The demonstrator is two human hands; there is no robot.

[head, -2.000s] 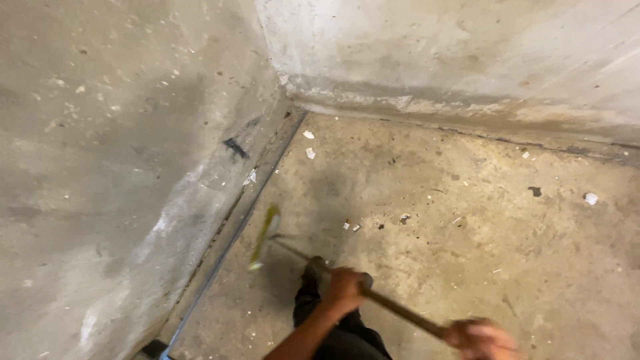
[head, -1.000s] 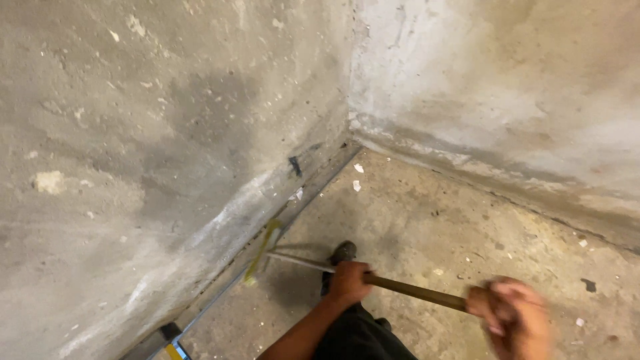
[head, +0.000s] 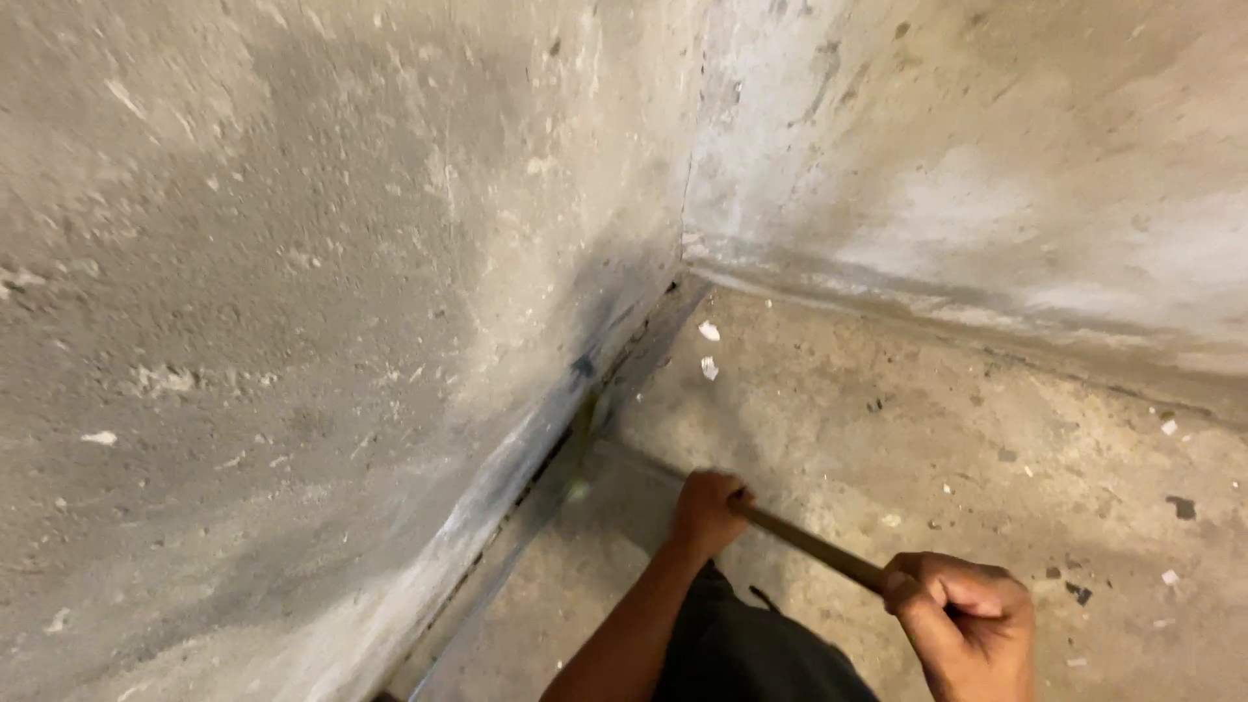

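My left hand [head: 710, 512] is closed around the middle of a long handle [head: 814, 546], its forearm reaching up from the bottom edge. Farther right, my right hand [head: 965, 614] grips the handle's near end. The handle slants up and left to a narrow, yellow-green crosswise head [head: 583, 439], blurred by motion. This head lies at the foot of the left wall, across the joint with the floor. Blur leaves it unsettled whether the tool is a broom, a squeegee or a scraper.
A rough concrete wall [head: 322, 292] rises at left and meets a paler wall [head: 955, 185] in a corner. White chips [head: 709, 331] and dark flakes [head: 1078, 593] are scattered over the concrete floor [head: 858, 439]. My dark-clothed leg [head: 760, 643] shows at the bottom.
The tool's head has moved from the floor beside the left wall to the wall's foot, nearer the corner and the dark mark. Both hands have kept hold of the handle.
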